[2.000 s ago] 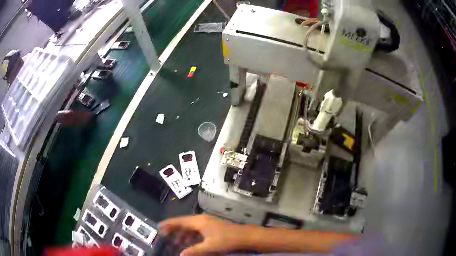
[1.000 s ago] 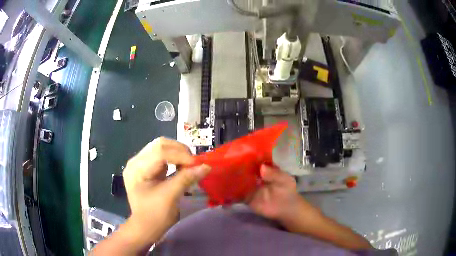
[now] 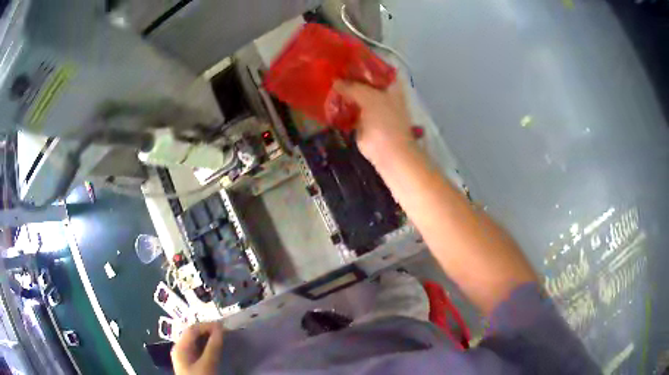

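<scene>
My right hand (image 3: 375,121) grips a crinkly bright red plastic bag (image 3: 312,69) by its lower right part. The bag is over the back of the machine's right station, above the black fixture (image 3: 352,194). The bag's contents do not show. My left hand (image 3: 196,350) is low at the picture's bottom edge, partly cut off, in front of the machine's left front corner. Its fingers are loosely curled and apart, with nothing visible in them. The left black fixture (image 3: 224,253) sits on the other station.
The pale machine head (image 3: 183,154) and its cable hang at the left. White housings (image 3: 170,300) and a dark slab (image 3: 160,354) lie by my left hand. A clear cup (image 3: 147,248) stands on the green bench. A red curved edge (image 3: 446,315) shows below right.
The red bag went from both hands in front of the machine to my right hand alone, up over the right station. My left hand let go and dropped low left. The view has turned.
</scene>
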